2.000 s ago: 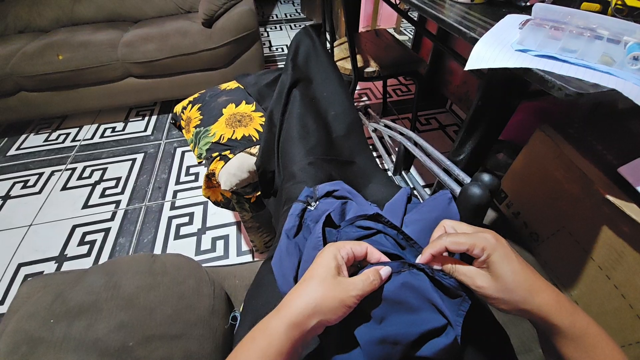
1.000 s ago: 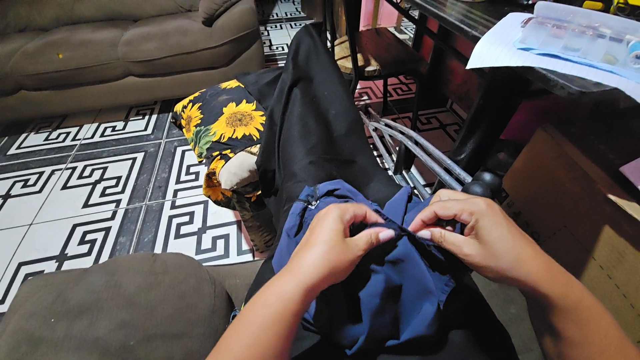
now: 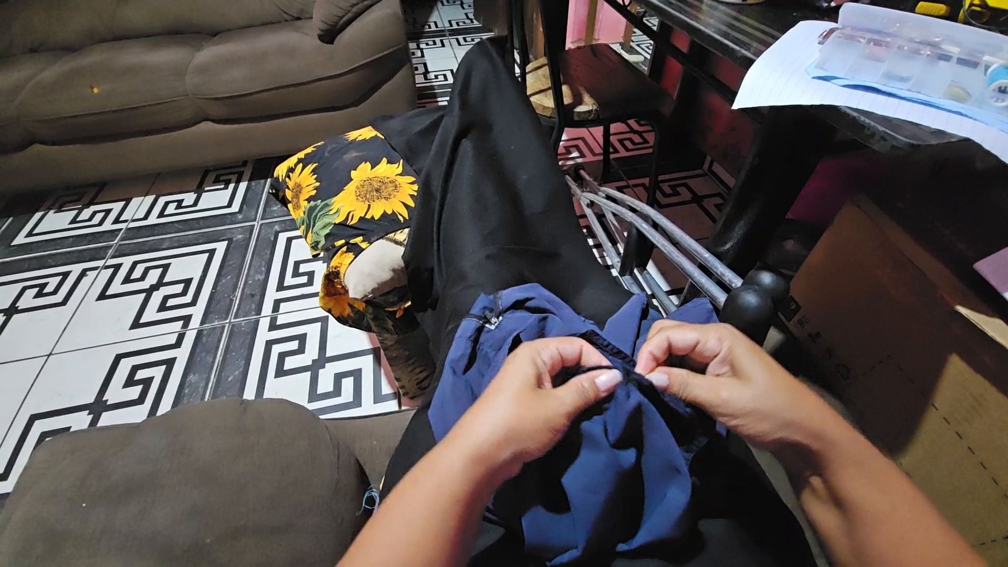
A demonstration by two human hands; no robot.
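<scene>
A navy blue garment (image 3: 606, 472) with dark seams lies bunched over my lap, on black cloth (image 3: 504, 205) that covers my legs. My left hand (image 3: 543, 394) pinches a dark seam of the garment between thumb and forefinger. Close beside it, my right hand (image 3: 709, 378) pinches the same seam, the fingertips of both hands nearly touching. A small whitish mark or tag (image 3: 493, 321) shows on the garment's upper left part. Whether a needle or thread is between my fingers cannot be told.
Sunflower-print fabric (image 3: 354, 197) lies left of my legs. A brown sofa (image 3: 197, 71) stands beyond, a padded armrest (image 3: 189, 488) at lower left. To the right are metal tubes (image 3: 661, 228), a cardboard box (image 3: 890, 315), and a dark table (image 3: 732, 35) holding paper and a clear plastic case (image 3: 913, 63).
Two seconds ago my hands were farther apart along the seam; their fingertips are now close together. The garment has bunched up between them.
</scene>
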